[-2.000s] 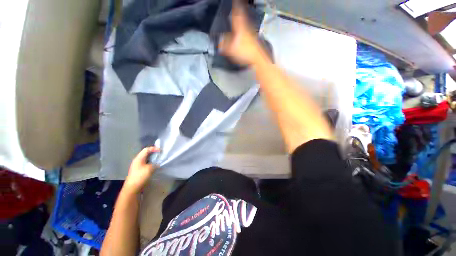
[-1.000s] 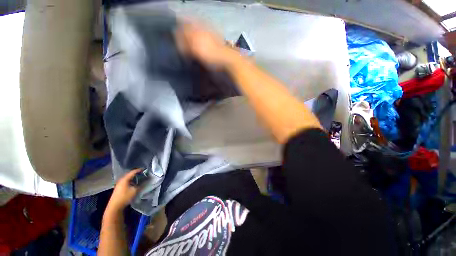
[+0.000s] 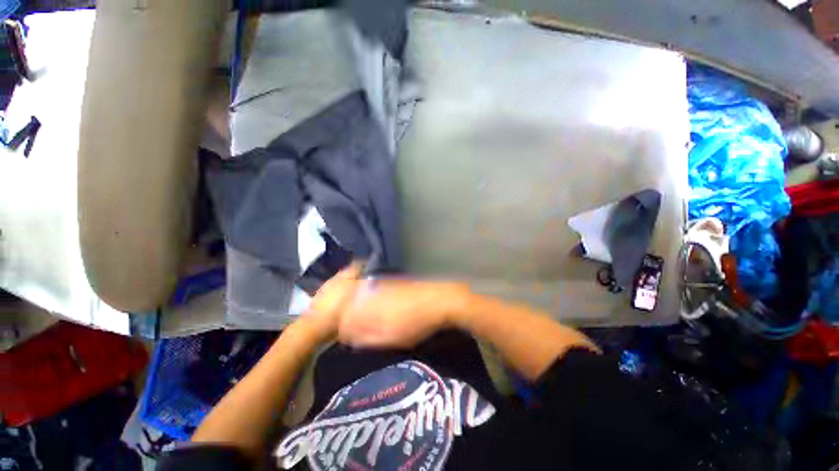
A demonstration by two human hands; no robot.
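Note:
The dark grey cloth [image 3: 350,156] lies bunched and folded on the left half of the pale table [image 3: 515,166], its far end reaching the back edge and blurred. Small pale patches show near its front. My left hand [image 3: 333,299] and my right hand [image 3: 400,313] are together at the cloth's near end, close to my body. Both are blurred and overlap. The fingertips are hidden, so I cannot tell how each one grips the cloth.
A lit smartphone [image 3: 648,283], black scissor handles [image 3: 607,279] and a dark and pale cloth piece [image 3: 630,230] lie at the table's right. A padded board [image 3: 138,156] stands left, a blue crate [image 3: 184,382] below. A blue plastic bag [image 3: 736,152] and iron rest [image 3: 704,281] are right.
My right hand has come back from the far cloth to beside my left hand. The cloth has been turned and gathered into a narrower bunch. The phone and scissor handles now show at the right.

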